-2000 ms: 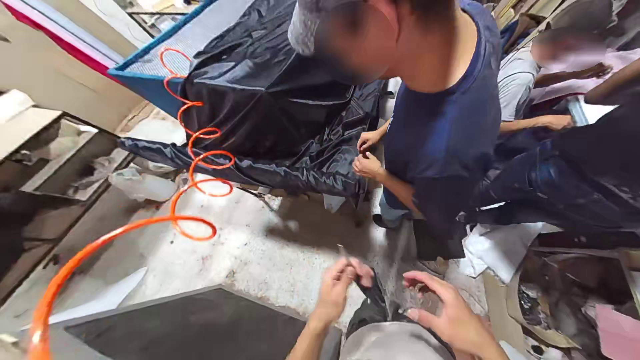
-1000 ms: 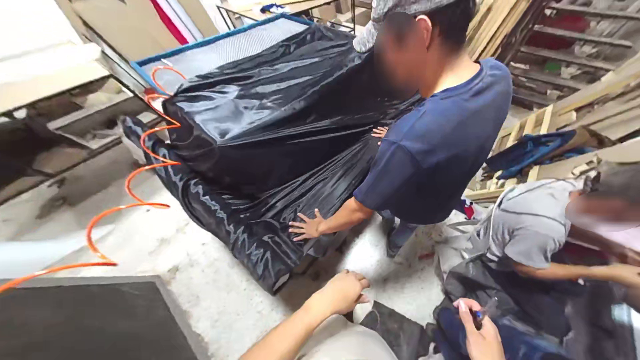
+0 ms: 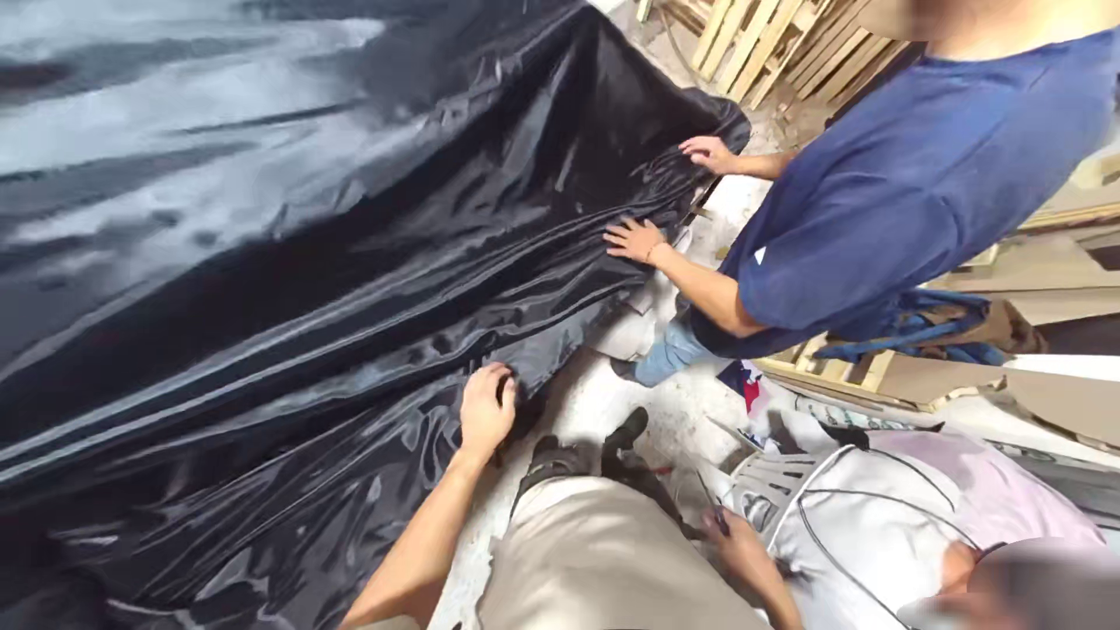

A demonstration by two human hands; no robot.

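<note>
Glossy black fabric (image 3: 367, 262) lies in folds over a large piece at the left. Against its near edge is my left hand (image 3: 487, 409), fingers curled; whether they pinch the fabric cannot be made out. Lower right, my right hand (image 3: 739, 544) is closed around a slim tool (image 3: 720, 521) with a dark handle and a thin tip, held away from the fabric. Across from me, a person in a blue T-shirt (image 3: 875, 192) has one hand (image 3: 636, 241) spread on the fabric and the other (image 3: 710, 154) at its far corner.
Another person in a light top (image 3: 884, 525) is low at the right, beside a pale slatted plastic object (image 3: 770, 481). Wooden slats (image 3: 757, 44) stand at the top. Cardboard (image 3: 1024, 385) and blue cloth (image 3: 927, 328) lie at the right. Pale floor (image 3: 595, 394) shows beside the fabric.
My left hand has moved onto the fabric's edge. The view has come much nearer to the black fabric. The blue-shirted person's hands remain on it.
</note>
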